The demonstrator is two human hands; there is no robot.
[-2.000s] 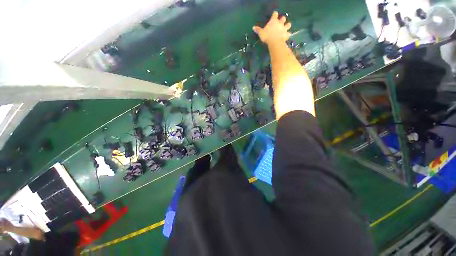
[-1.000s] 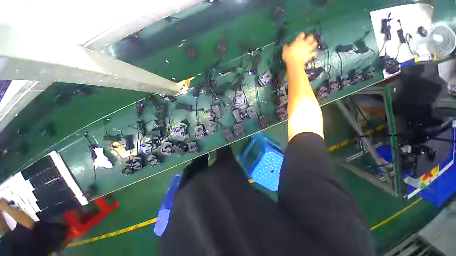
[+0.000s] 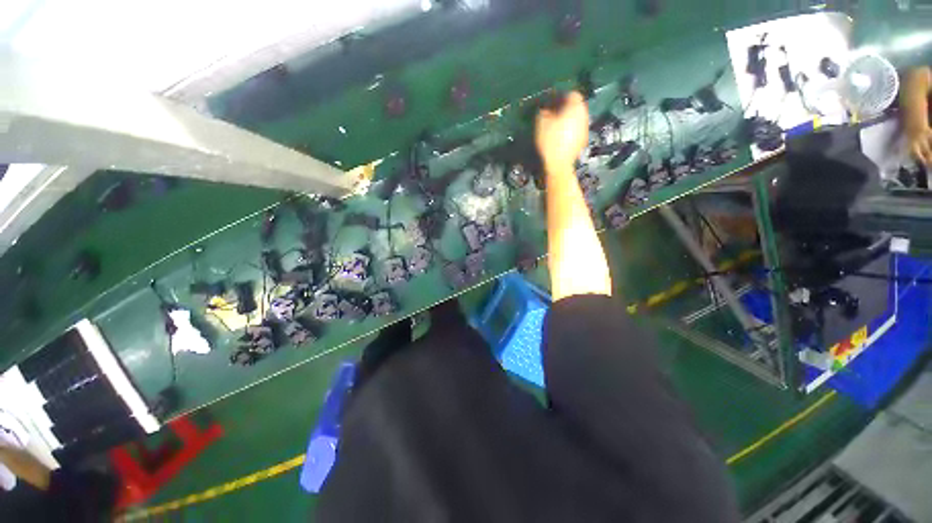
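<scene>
My right hand (image 3: pixel 563 131) is bare and reaches over the green bench (image 3: pixel 220 386), above its far part. Its fingers look curled, with dark parts close beside them; blur hides whether it grips one. My left hand is out of the picture. Black corded electronic units (image 3: pixel 465 271) lie in rows and clusters along the near bench edge, left of my arm. More black units (image 3: pixel 683 172) lie to the right of my arm, their thin leads trailing across the bench.
A white cloth (image 3: pixel 187 333), yellow piece (image 3: pixel 227 308) and parts tray (image 3: pixel 90 393) are at left. A pale post (image 3: pixel 225 153) slants over the bench. A white sheet (image 3: pixel 792 72) and fan (image 3: pixel 871 86) are at far right. Blue stool (image 3: pixel 523 342) below; other people's arms show at both sides.
My right hand first moved right and nearer, then back left; its spread fingers now look curled. The view has shifted slightly, and another person's hand has appeared at the right edge.
</scene>
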